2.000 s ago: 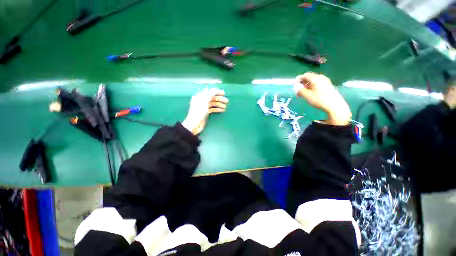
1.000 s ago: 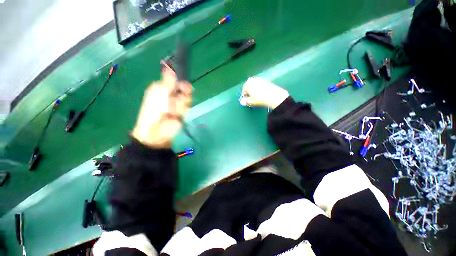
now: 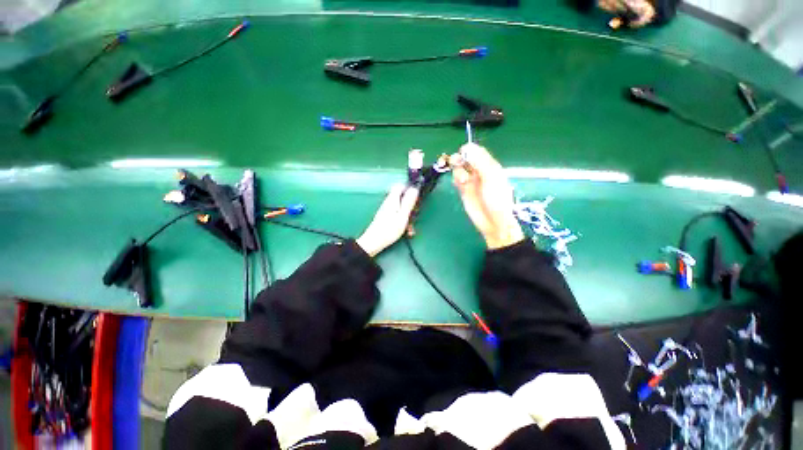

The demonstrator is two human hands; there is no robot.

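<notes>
My left hand [image 3: 393, 218] holds a black clamp [image 3: 426, 189] upright over the green bench edge, its jaw end pointing away from me. Its black cable runs down toward me to a red-and-blue tip [image 3: 484, 329] at the bench's near edge. My right hand [image 3: 482, 189] pinches a thin silver wire spring [image 3: 469, 134] at the clamp's jaw end. Whether the spring sits inside the clamp cannot be told. A small pile of silver springs [image 3: 548, 230] lies just right of my right hand, partly behind it.
Stacked clamps with leads [image 3: 224, 209] lie left on the bench; more clamps [image 3: 720, 264] lie right. Clamps with cables [image 3: 480, 114] are spread on the darker green belt. A spring tray [image 3: 704, 395] is low right, a red bin [image 3: 101, 378] low left. Another person's hand [image 3: 627, 12] shows at the top.
My left hand, blurred with a dark clamp a second ago, has come back to the centre with the clamp. My right hand now meets it at the jaws. The view has turned and shifted.
</notes>
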